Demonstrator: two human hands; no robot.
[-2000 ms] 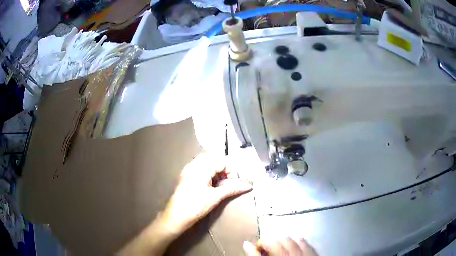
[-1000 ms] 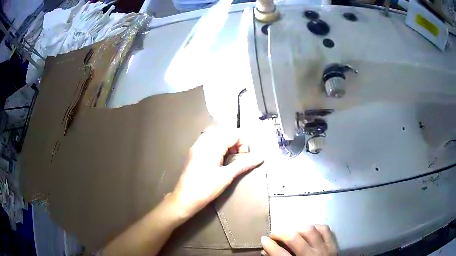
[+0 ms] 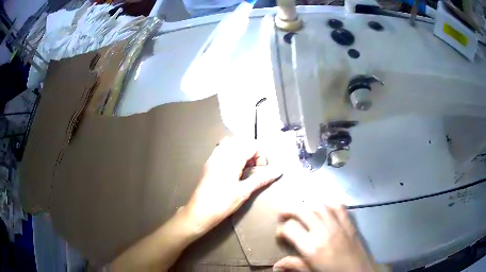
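Observation:
A large brown garment panel (image 3: pixel 133 175) lies flat on the white machine table. A brown patch pocket (image 3: pixel 258 231) with a stitched slanted edge lies on it under my hands. My left hand (image 3: pixel 232 178) rests on the cloth beside the needle area, thumb and fingertips pressed together. My right hand (image 3: pixel 325 234) is blurred, over the pocket's right edge, fingers partly spread. The white sewing machine head (image 3: pixel 394 106) stands to the right, its presser foot area (image 3: pixel 309 154) just right of my left fingertips. Bright glare hides the needle and the cloth there.
A stack of cut brown panels (image 3: pixel 66 101) lies at the left beside crinkled clear plastic (image 3: pixel 125 64). White cloth pieces (image 3: pixel 88 26) are heaped at the far left. A glowing lamp (image 3: pixel 218 50) hangs left of the head. A white box (image 3: pixel 453 34) with a yellow label sits at the upper right.
The view has shifted, so the machine sits lower and further left than at first. My right hand has moved up and inward onto the pocket. My left hand stays near the needle area.

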